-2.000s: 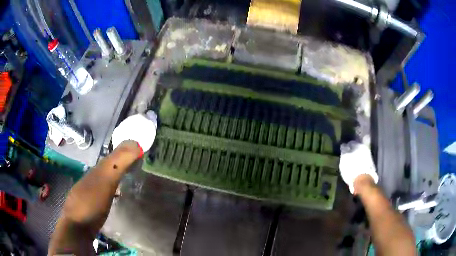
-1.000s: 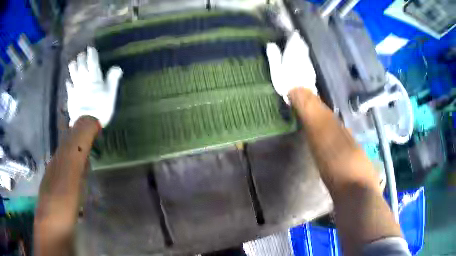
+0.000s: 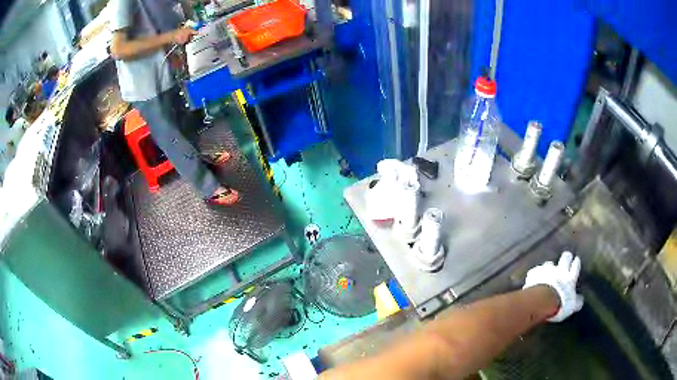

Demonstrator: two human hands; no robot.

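Observation:
My left hand (image 3: pixel 557 286), in a white knit glove, is at the left edge of the press bed at lower right, its fingers a little apart and nothing seen in it. The dark green mould (image 3: pixel 605 334) lies just beyond and below the hand, blurred and cut off by the picture's edge. The worn metal press bed (image 3: pixel 605 226) shows around it. My right hand is out of the picture.
A grey side plate (image 3: pixel 490 237) carries a clear bottle with a red cap (image 3: pixel 477 141), short silvery posts (image 3: pixel 548 169) and white cloth (image 3: pixel 397 194). Floor fans (image 3: pixel 343 274), a red stool (image 3: pixel 146 148), an orange basket (image 3: pixel 269 26) and a person (image 3: pixel 152 74) are to the left.
The view has swung far to the left, bringing in the floor, fans and person. My right hand and most of the mould have left the picture. My left hand remains at the mould's left side.

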